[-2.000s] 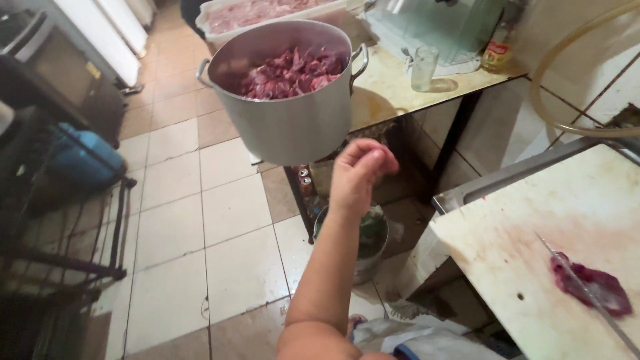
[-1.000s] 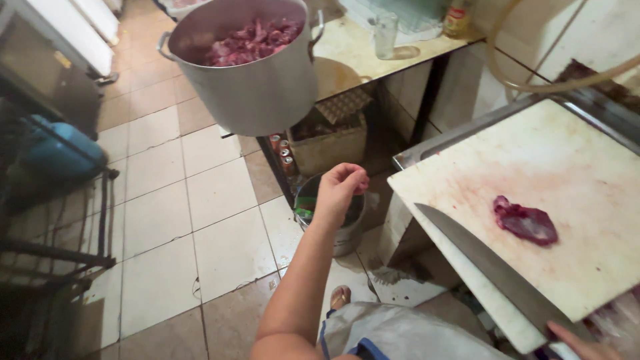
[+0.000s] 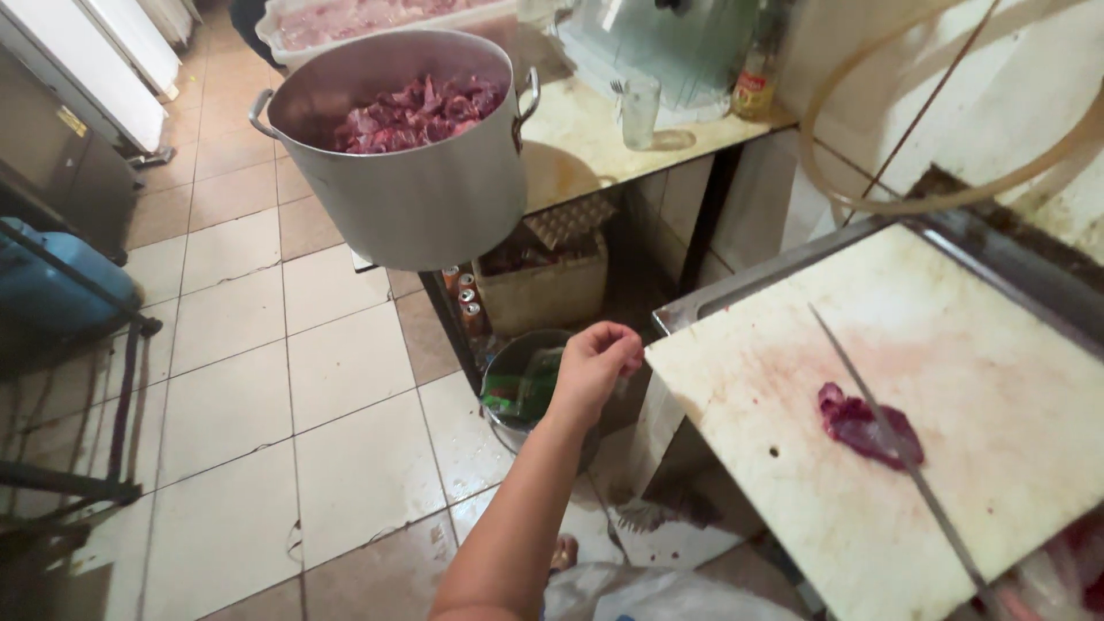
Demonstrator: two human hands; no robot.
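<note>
My left hand [image 3: 604, 360] hangs above a bucket [image 3: 517, 431] holding something green, its fingers curled together; whether a small scrap is between them cannot be seen. At the bottom right edge a small part of my right hand [image 3: 1007, 604] shows at the handle end of a long knife [image 3: 940, 509]. The blade, seen nearly edge-on, crosses over a dark red piece of meat [image 3: 871, 434] on the white cutting board [image 3: 776, 362]. Whether it touches the meat is unclear. A large metal pot [image 3: 414, 198] of cut meat [image 3: 423, 112] stands on the table's corner.
The side table [image 3: 561, 168] also bears a white tub [image 3: 285, 39] of meat, a drinking glass [image 3: 640, 112] and a bottle [image 3: 755, 86]. A crate [image 3: 543, 293] and drink cans [image 3: 467, 296] are below. A hose [image 3: 931, 205] loops along the wall; a metal rack [image 3: 129, 405] stands left.
The knife has moved from the board's near left side to across the meat since one second ago. My left hand remains over the bucket. The view has shifted somewhat.
</note>
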